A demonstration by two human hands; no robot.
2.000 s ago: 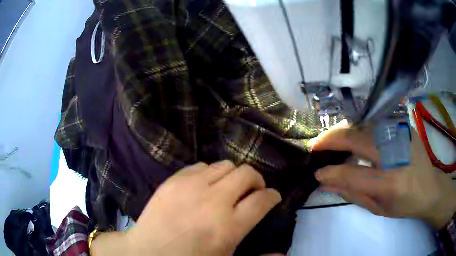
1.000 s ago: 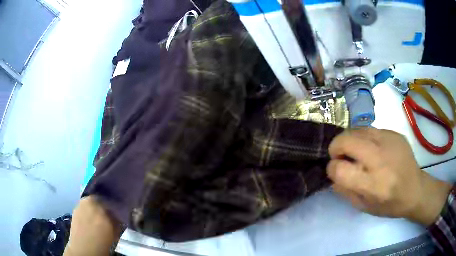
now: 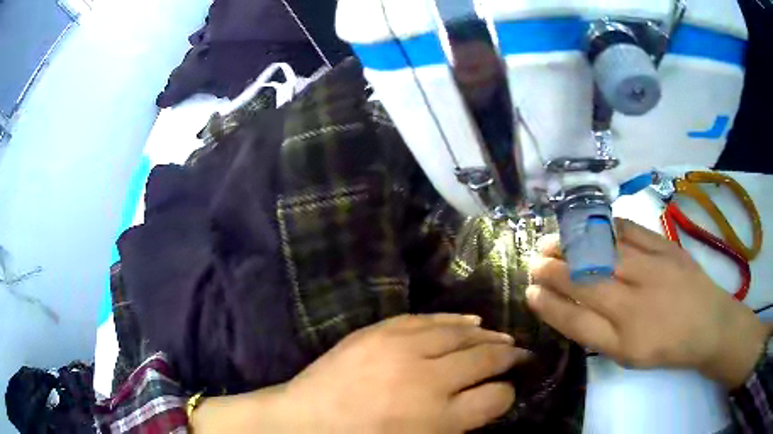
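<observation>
A dark plaid garment (image 3: 339, 246) with plain purple-brown lining (image 3: 199, 271) lies on the machine table, its right part under the lit presser foot (image 3: 519, 227). The white sewing machine head (image 3: 542, 93) with a blue stripe stands above it. My left hand (image 3: 415, 373) lies flat, palm down, on the plaid cloth below the needle area, fingers pointing right. My right hand (image 3: 636, 297) is at the cloth's right edge beside the foot, its fingertips on the cloth, partly hidden by a grey cylindrical machine part. Whether its fingers pinch the edge cannot be told.
Snips with red and orange-yellow handles (image 3: 712, 229) lie right of the needle. A white cord loop (image 3: 275, 80) shows on the garment's upper part. A dark cloth bunch (image 3: 51, 398) is at the lower left. Loose threads (image 3: 25, 275) lie at the left.
My left hand has moved from the lower left garment edge to the cloth near the needle. The lifted garment edge now lies lower. My right hand has shifted slightly up. The camera view has shifted.
</observation>
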